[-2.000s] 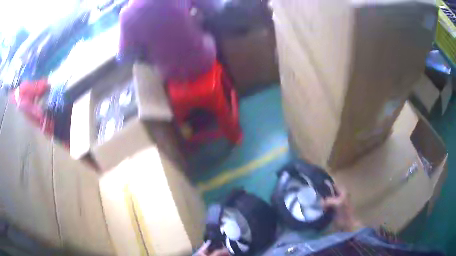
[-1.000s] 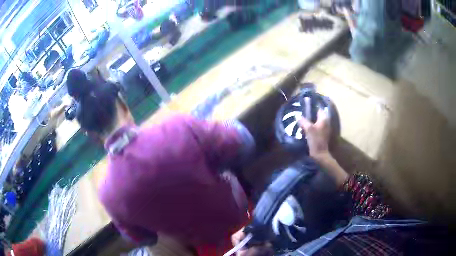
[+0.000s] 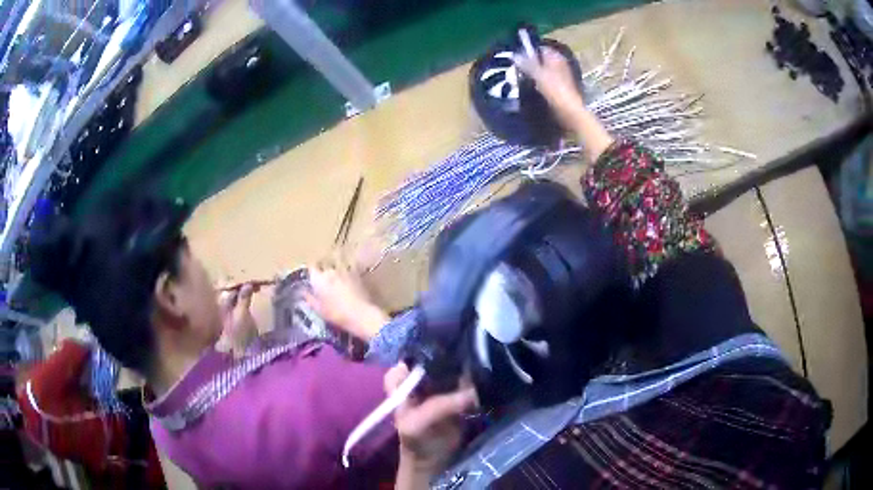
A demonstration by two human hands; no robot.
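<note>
My left hand (image 3: 431,416) holds the edge of a large black fan unit (image 3: 565,287), with its white blades facing up and left, close to my body. A narrow white strip (image 3: 378,416) hangs by my left fingers. My right hand (image 3: 550,78) is stretched out and grips a second black fan unit (image 3: 503,115) with white blades, at or just over the cardboard-covered bench (image 3: 287,206). Its underside is hidden, so contact with the bench cannot be told. The near unit is blurred.
A bundle of thin white and bluish leads (image 3: 459,182) lies beside the far unit. A person in a purple top (image 3: 287,416) sits close at left, hands on a small part. Small dark parts (image 3: 804,57) lie at far right. A metal post (image 3: 316,48) stands behind.
The view has swung towards the bench. My right hand has carried its fan unit from beside the bench to the leads. My left hand still holds the other unit, now raised closer to the view.
</note>
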